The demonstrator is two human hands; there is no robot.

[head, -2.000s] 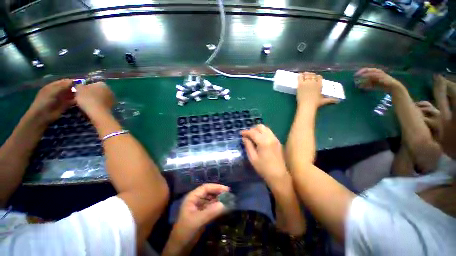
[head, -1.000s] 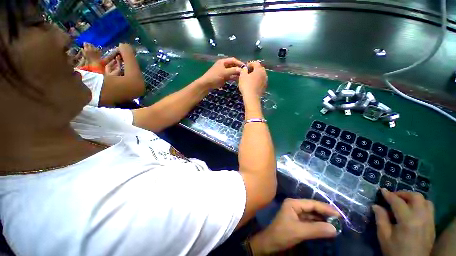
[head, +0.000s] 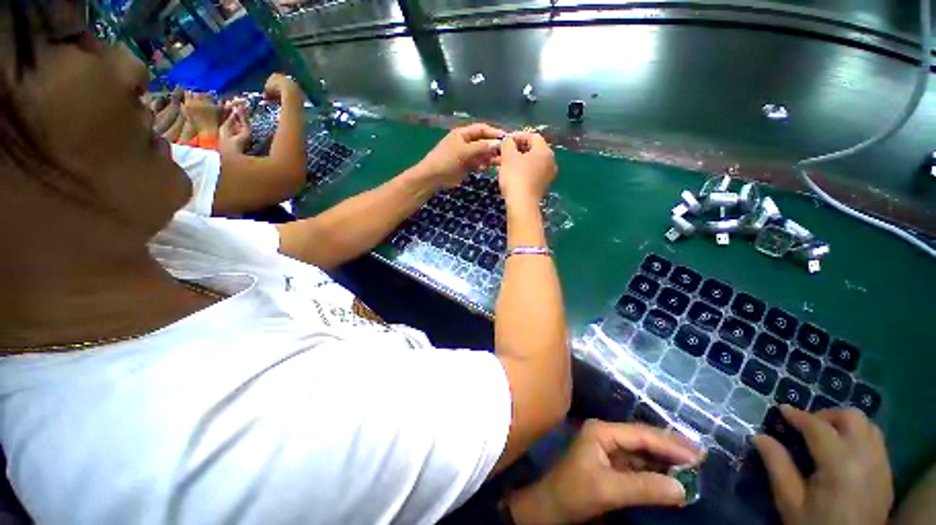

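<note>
My left hand is at the bottom, in front of the clear tray. It holds a small housing with board between thumb and fingertips, its green face showing. My right hand is at the lower right, over the near right part of the clear tray. Its thumb and index finger are apart at a dark spot; whether they grip a cover I cannot tell. Black covers with pale rings lie in rows in the tray's far part; several nearer pockets are empty and shiny.
Piled units lie behind the tray on the green bench. A white power cord curves at the right. A neighbour in a white shirt fills the left, arms over another tray. Small units lie on the dark strip.
The view has swung left since two seconds ago, bringing the neighbour close. Since one second ago, my left hand with the housing has dropped slightly; my right hand stays near the tray's covers.
</note>
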